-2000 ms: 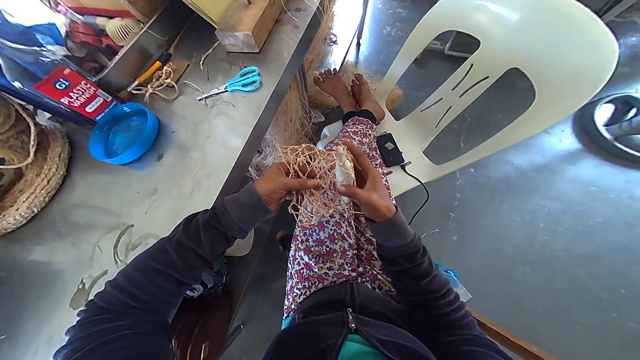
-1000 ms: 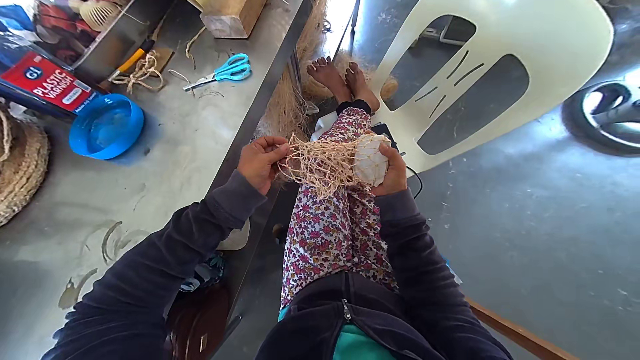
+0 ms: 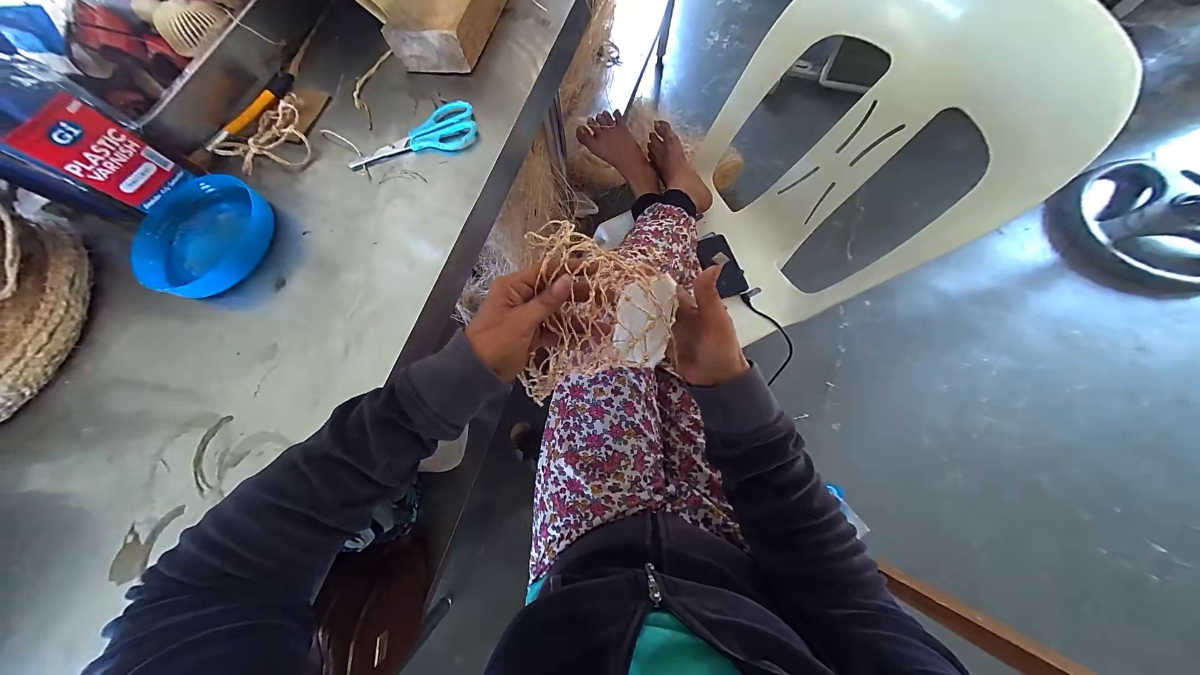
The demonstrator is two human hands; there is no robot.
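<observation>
A knotted net of pale natural fibre (image 3: 583, 323) hangs above my lap, over the flowered trousers. My left hand (image 3: 517, 322) pinches its loose, tangled side between thumb and fingers. At the other end the mesh lies over a flat white piece (image 3: 645, 321), whose material I cannot tell. Along the right edge of that piece is my right hand (image 3: 708, 330), thumb raised and palm turned toward it; its fingers are partly hidden behind the net, so its hold is unclear.
On the metal table (image 3: 337, 281) at left are turquoise-handled scissors (image 3: 442, 128), a blue plastic bowl (image 3: 202, 236), a varnish container (image 3: 94, 155), a wooden block (image 3: 441, 33) and a coiled fibre piece (image 3: 42, 319). A cream plastic chair (image 3: 1022, 56) with a black adapter (image 3: 722, 265) stands right.
The net was stretched sideways between my hands a second ago; now it is bunched closer together. My right thumb has lifted off the white piece, which now stands more upright.
</observation>
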